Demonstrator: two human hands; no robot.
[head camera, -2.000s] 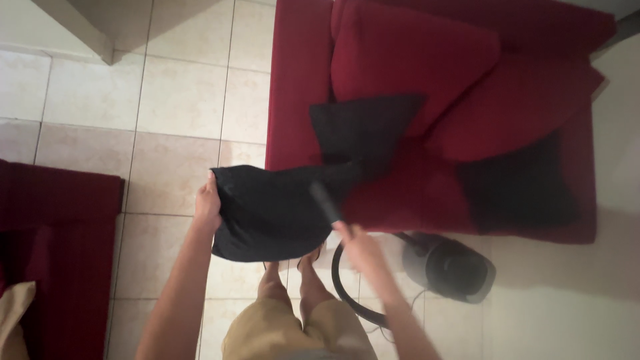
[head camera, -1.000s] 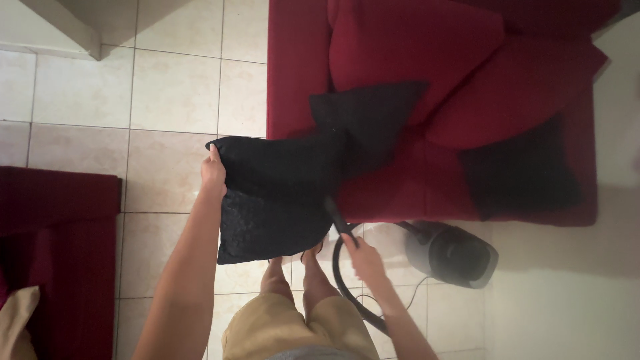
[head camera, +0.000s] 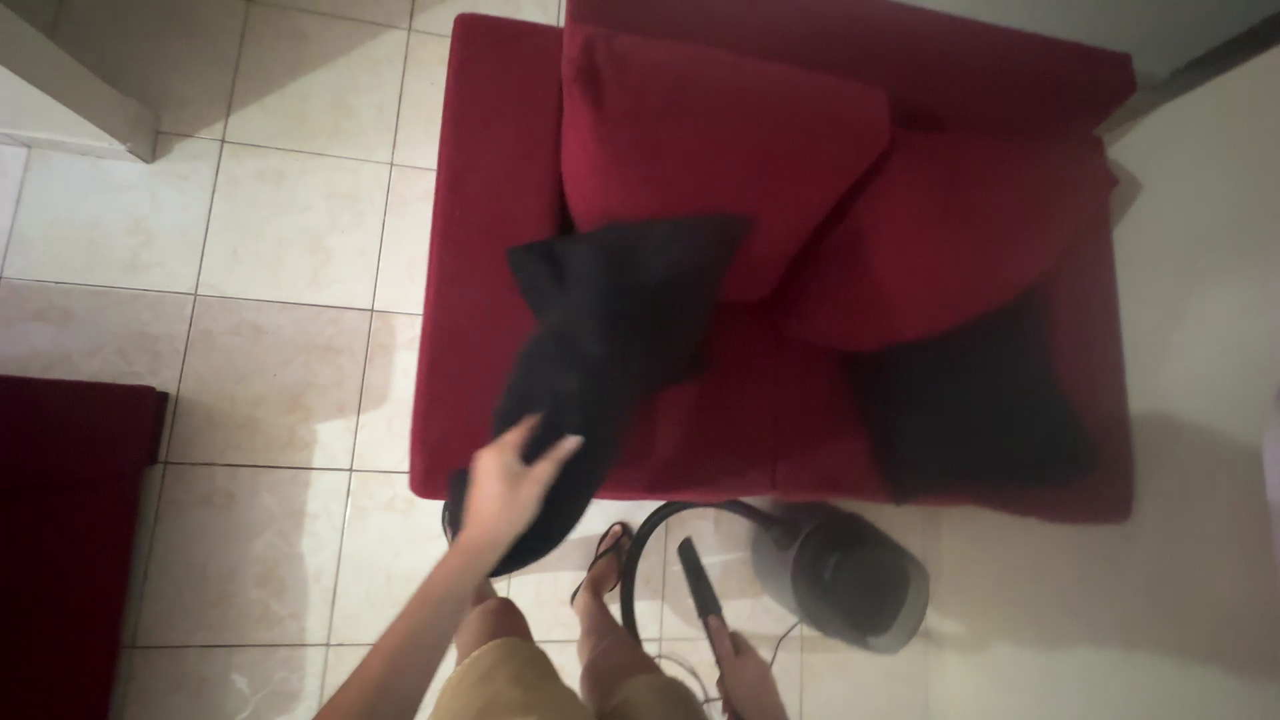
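My left hand (head camera: 515, 485) grips a black cushion (head camera: 560, 410) by its upper face, at the near left corner of a red sofa (head camera: 480, 250). The cushion is blurred and overlaps another black cushion (head camera: 660, 280) on the seat, so the border between them is hard to see. My right hand (head camera: 745, 675) is closed around the handle of a black vacuum cleaner nozzle (head camera: 698, 575), which points up and away from the cushion. A black hose (head camera: 630, 570) curves from the vacuum cleaner (head camera: 850, 580) on the floor in front of the sofa.
Large red back cushions (head camera: 720, 150) lean on the sofa, with one more black cushion (head camera: 980, 400) at its right end. Another red piece of furniture (head camera: 70, 530) stands at the left on the tiled floor (head camera: 280, 380). A thin cord (head camera: 785, 640) runs near the vacuum cleaner.
My left hand has moved right with the cushion, toward the sofa. The nozzle was against the cushion earlier; my right hand now holds it lower and apart.
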